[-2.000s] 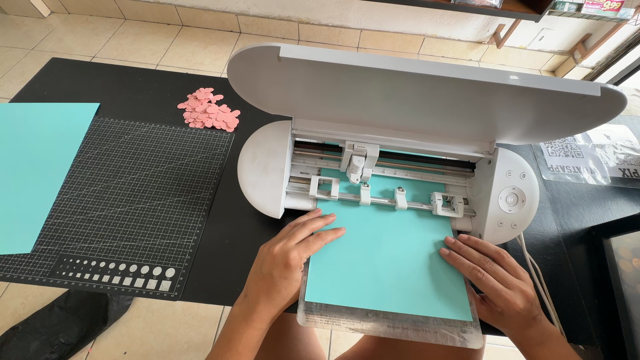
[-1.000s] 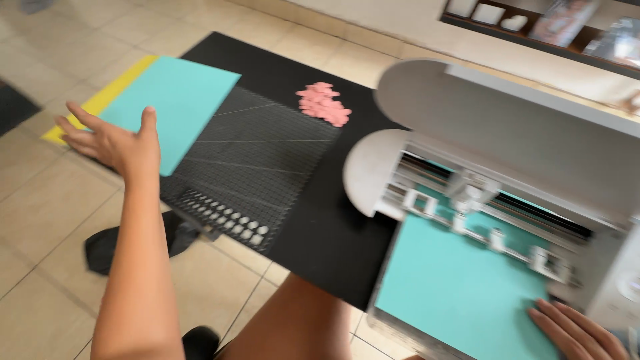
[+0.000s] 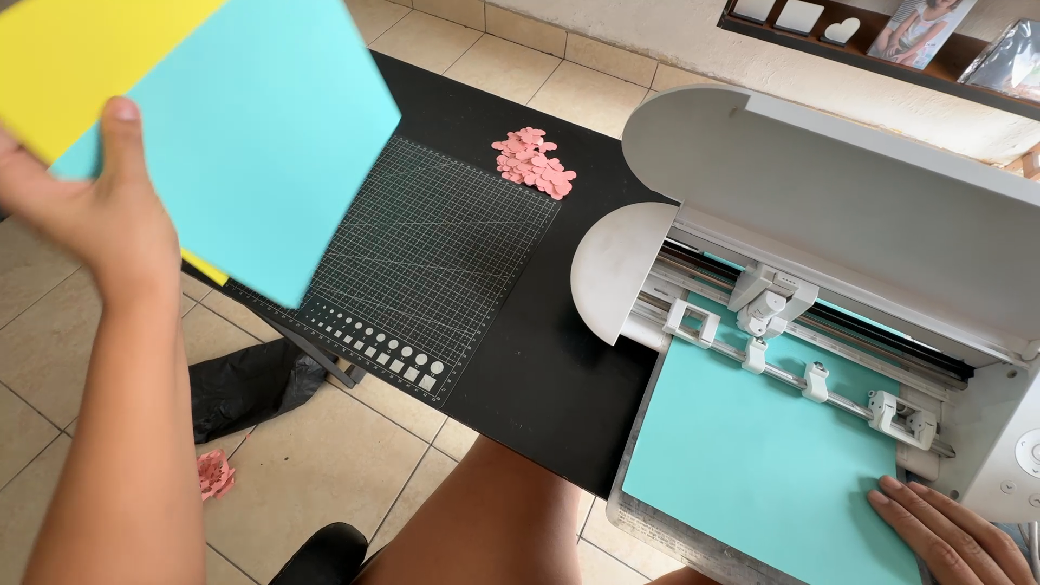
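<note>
At the upper left my left hand [image 3: 122, 203] grips a turquoise sheet [image 3: 260, 146] together with a yellow sheet [image 3: 89, 57], its thumb on top and its other fingers partly out of frame or hidden. The sheets hang over the left part of a gridded cutting mat [image 3: 431, 252]. My right hand [image 3: 951, 528] rests flat at the lower right edge of another turquoise sheet [image 3: 756, 455]. That sheet lies on a cutting mat carrier [image 3: 658, 528], fed under the rollers of a white cutting machine [image 3: 626, 268], whose lid stands raised.
Pink paper cutouts [image 3: 532, 162] lie in a pile on the black table [image 3: 561, 349], behind the gridded mat. A black bag [image 3: 252, 390] and a pink paper scrap [image 3: 215, 475] are on the tiled floor. A wall shelf [image 3: 861, 57] holds small items at the upper right.
My left hand has left the sheet in the machine, and it now holds the turquoise and yellow sheets raised off the table. My right hand stays by the machine's sheet. The view has swung left.
</note>
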